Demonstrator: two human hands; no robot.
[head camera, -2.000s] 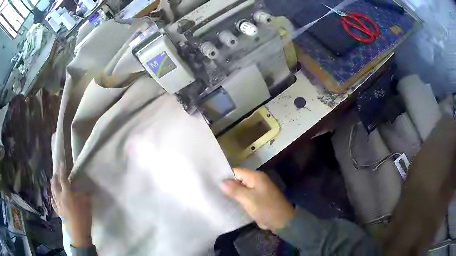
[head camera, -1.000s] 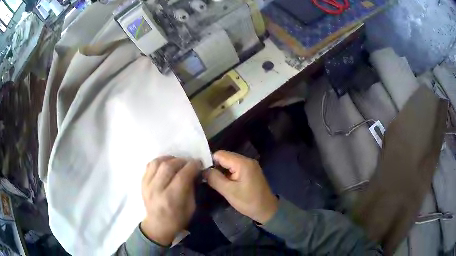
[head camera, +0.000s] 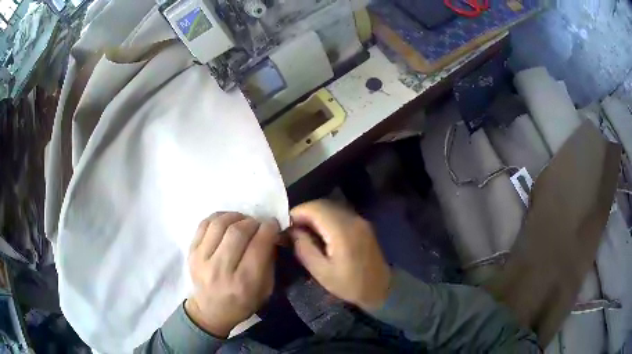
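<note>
A large pale garment panel (head camera: 159, 166) hangs from the overlock machine (head camera: 201, 31) down towards me, over the left side of the machine table. Its right edge runs from under the machine head to my hands. My left hand (head camera: 235, 266) grips the panel near its lower right corner, knuckles up. My right hand (head camera: 343, 252) pinches the same corner from the right, its fingertips next to those of my left hand; it is slightly blurred. The needle area is mostly hidden by the machine head and the cloth.
A yellow-cream cut-out frame (head camera: 336, 114) lies in the machine table. Red-handled scissors (head camera: 468, 5) and a dark flat pouch (head camera: 424, 10) lie on the blue patterned board (head camera: 450, 41). Tied bundles (head camera: 457, 200) with a white tag (head camera: 521, 185) and a brown cloth piece (head camera: 565, 221) are at right.
My left hand has come from the panel's far left side to its lower right corner, beside my right hand. The view has shifted, and the panel's right edge now curves down to both hands.
</note>
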